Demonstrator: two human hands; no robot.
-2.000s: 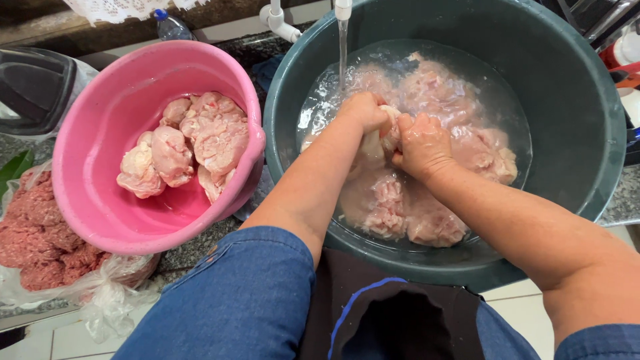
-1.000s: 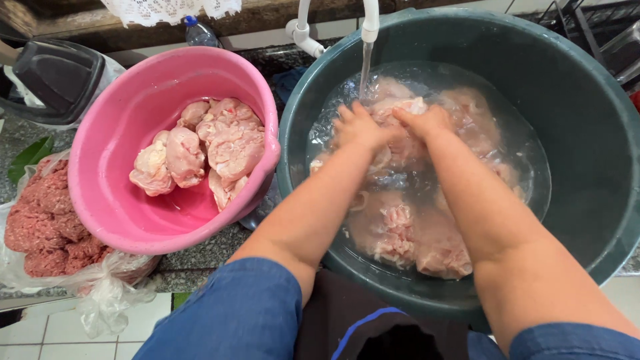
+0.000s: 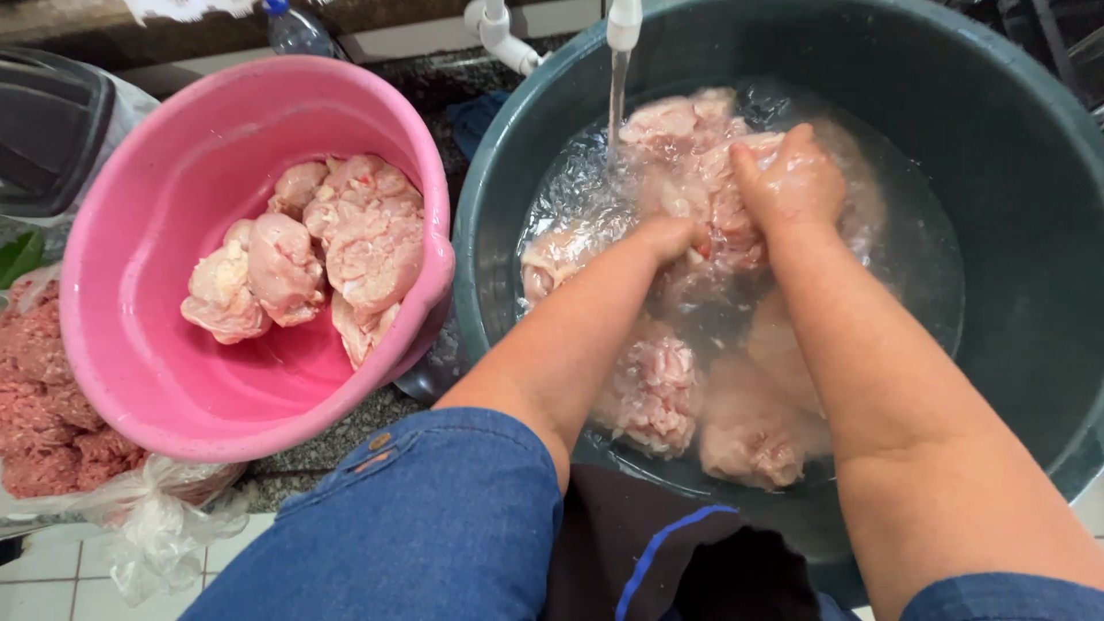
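A large dark green plastic tub (image 3: 1018, 259) holds cloudy water and several pieces of raw chicken (image 3: 755, 431). Both my hands are at one chicken piece (image 3: 716, 190) near the tub's middle. My right hand (image 3: 798, 185) grips its right side, thumb and fingers above the water. Partly under the water, my left hand (image 3: 677, 237) is at its lower left, fingers mostly hidden. From a white tap (image 3: 624, 26), water runs into the tub just left of that piece. The pink plastic basin (image 3: 250, 440) on the left holds more raw chicken (image 3: 285, 267).
Ground meat (image 3: 52, 397) in a clear plastic bag (image 3: 159, 517) lies left of the basin on a granite counter (image 3: 319, 440). A black-lidded container (image 3: 52, 129) stands at the upper left. A clear bottle with a blue cap (image 3: 297, 30) is behind the basin; a white pipe (image 3: 504, 39) is beside the tap.
My left hand has gone from above the chicken, fingers spread, to lower at its side, partly in the water. My right hand has shifted to the piece's right side.
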